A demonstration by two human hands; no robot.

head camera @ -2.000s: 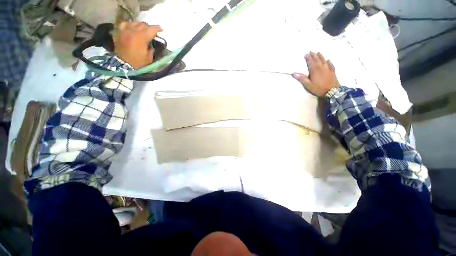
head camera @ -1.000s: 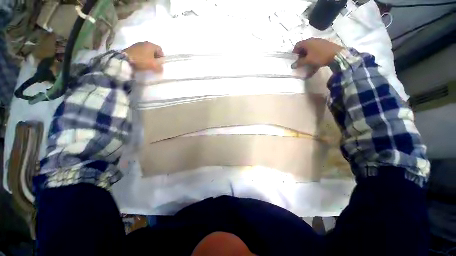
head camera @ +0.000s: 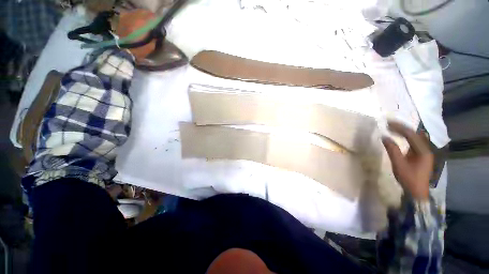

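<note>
My left hand is closed round the handle of the steam iron at the upper left; the green hose crosses over the hand. A brown curved strip lies on the white cover to the right of the iron. Below it, two beige fabric pieces lie one above the other, with a narrow gap between them. My right hand is blurred at the right table edge, fingers apart and seemingly empty.
A black spool-like cylinder stands at the upper right beside a hanging white cloth. Brown strips lie at the left edge, partly behind my sleeve. Black cables run at the far right.
My left hand has left the strip edge and taken hold of the iron. My right hand has let go and moved right and down. The brown strip now shows its brown face.
</note>
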